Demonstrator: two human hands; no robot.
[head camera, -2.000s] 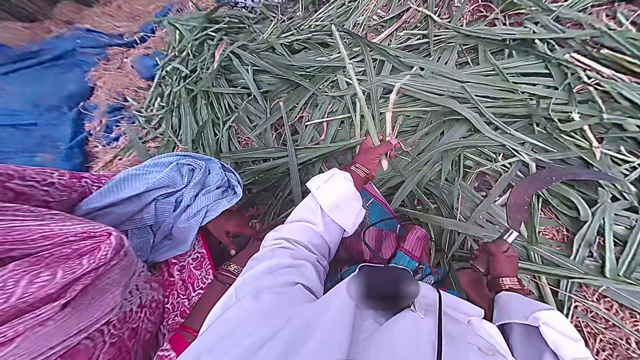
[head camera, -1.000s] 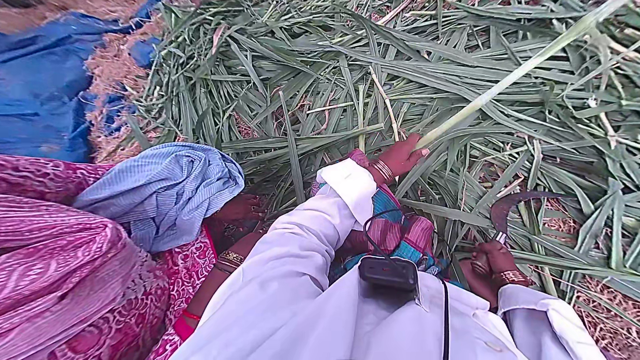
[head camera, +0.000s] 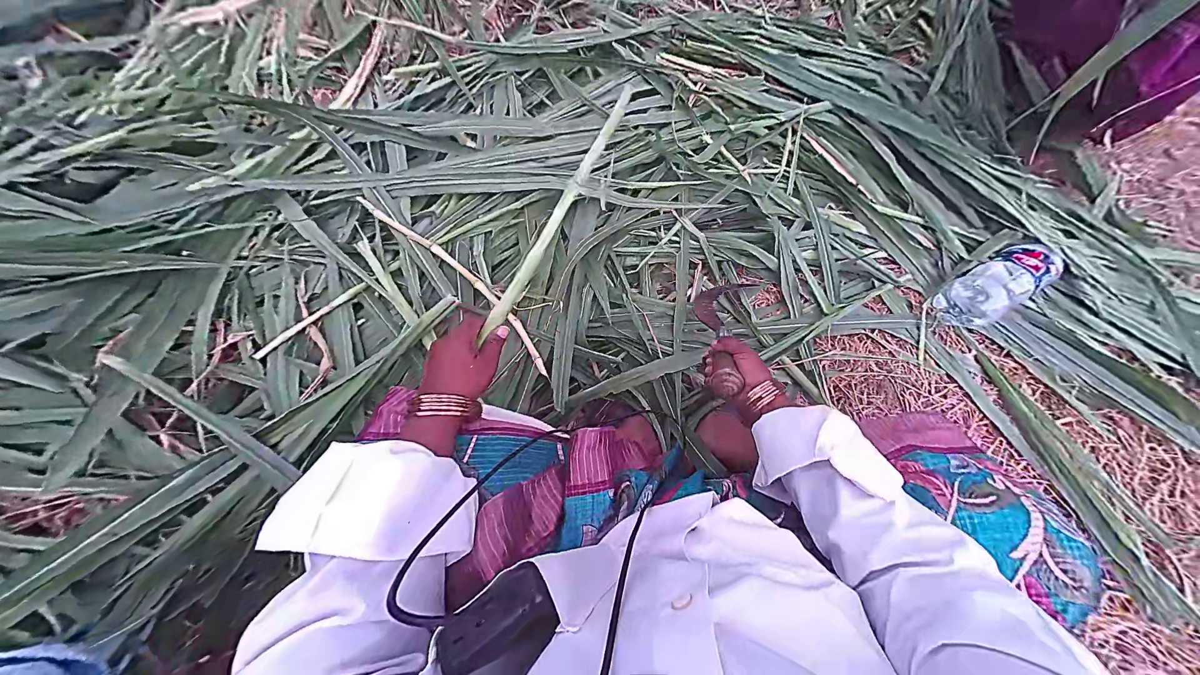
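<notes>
My left hand (head camera: 464, 361) is closed around a pale green leafy stalk (head camera: 562, 206), which slants up and to the right over the heap of long cut green leaves (head camera: 450, 141). In my right hand (head camera: 736, 366) is the handle of a sickle. Its curved dark blade (head camera: 710, 305) rises just above the fist, partly among leaves and apart from the stalk. Both wrists wear bangles, and both hands are close in front of my lap, over patterned cloth (head camera: 600, 469).
A clear plastic bottle (head camera: 998, 284) with a coloured label lies on the leaves at the right. Dry straw (head camera: 881, 375) covers the ground at the right. Purple cloth (head camera: 1116, 66) shows at the top right corner. A black cord (head camera: 427, 553) hangs across my front.
The view has swung to the right; the blue sheet has left it and the bottle has come in. The stalk in my left hand still points up and right, and the sickle stays in my right hand.
</notes>
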